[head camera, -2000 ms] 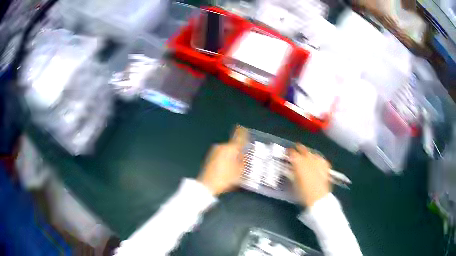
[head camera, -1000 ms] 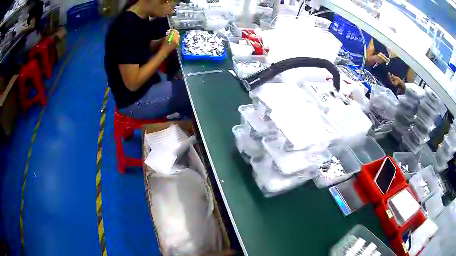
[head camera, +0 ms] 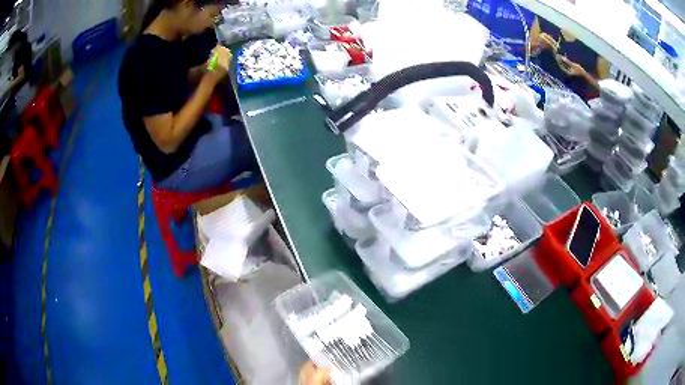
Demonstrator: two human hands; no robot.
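Note:
A clear plastic tub (head camera: 387, 331) stands at the bench's front edge, low in the view. White-tabbed parts with thin stems (head camera: 338, 327) lie in it in rows. The fingertips of one hand (head camera: 315, 374) show at the tub's near edge, cut off by the bottom of the picture. They seem to touch the tub, but the grip is hidden. I cannot tell for certain which hand it is. No other hand of mine is in the picture.
Lidded clear boxes (head camera: 420, 248) are stacked behind the tub, with a black hose (head camera: 420, 73) over them. A flat scale (head camera: 526, 280) and red trays (head camera: 565, 259) with a phone stand at right. A person (head camera: 161, 90) sits at far left. A carton (head camera: 259, 308) stands below the bench edge.
The tub of parts has moved left from the lower right to the bench's front edge, and fingertips now show beside it. The view has shifted slightly; earlier, both hands were at a tub.

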